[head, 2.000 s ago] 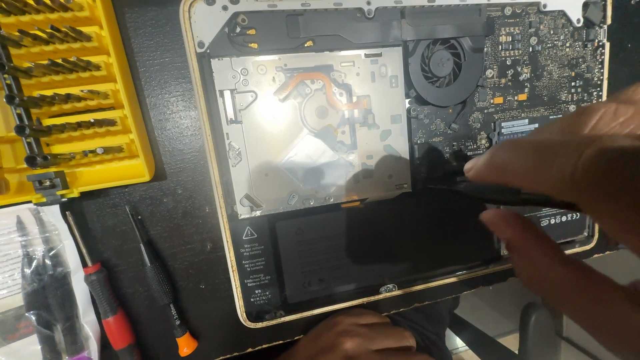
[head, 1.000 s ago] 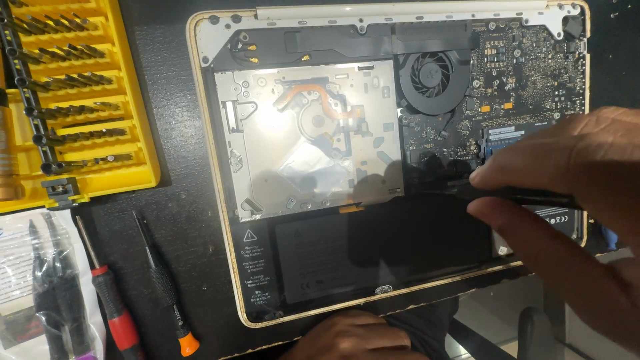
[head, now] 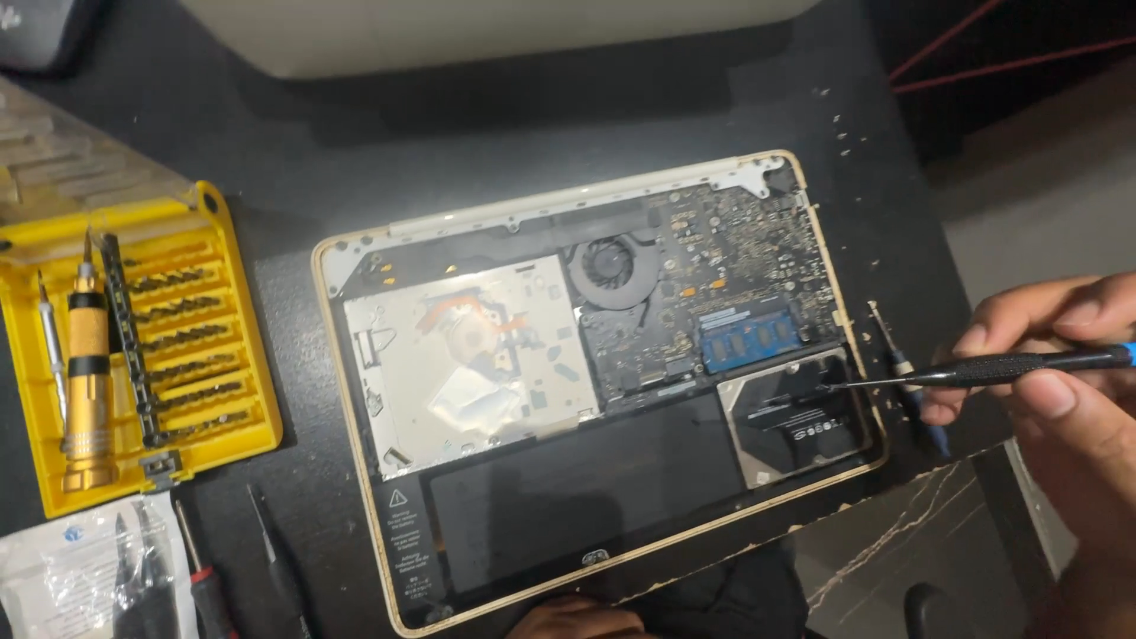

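Observation:
An opened laptop base point(head: 355, 497) lies on a dark table, its inside showing. My right hand point(head: 1065, 373) holds a thin black precision screwdriver point(head: 985, 369) with a blue end; its tip is over the hard drive point(head: 790, 417) at the base's right, and contact cannot be told. Above the drive sits a blue memory module point(head: 750, 337), with the fan point(head: 612, 271) up and to its left. A silver optical drive point(head: 479, 373) fills the left part. My left hand point(head: 577, 619) shows only partly at the laptop's front edge; its fingers and any hold are unclear.
A yellow bit case point(head: 257, 373) with a gold-handled screwdriver point(head: 87, 382) stands open at left. Below it lie a clear bag of tools point(head: 80, 568), a red-and-black screwdriver point(head: 209, 586) and a slim dark tool point(head: 280, 568). Another small screwdriver point(head: 905, 373) lies right of the laptop.
The view has shifted widely, showing more table. My right hand has moved right, away from the middle of the laptop, and the screwdriver tip is now over the hard drive.

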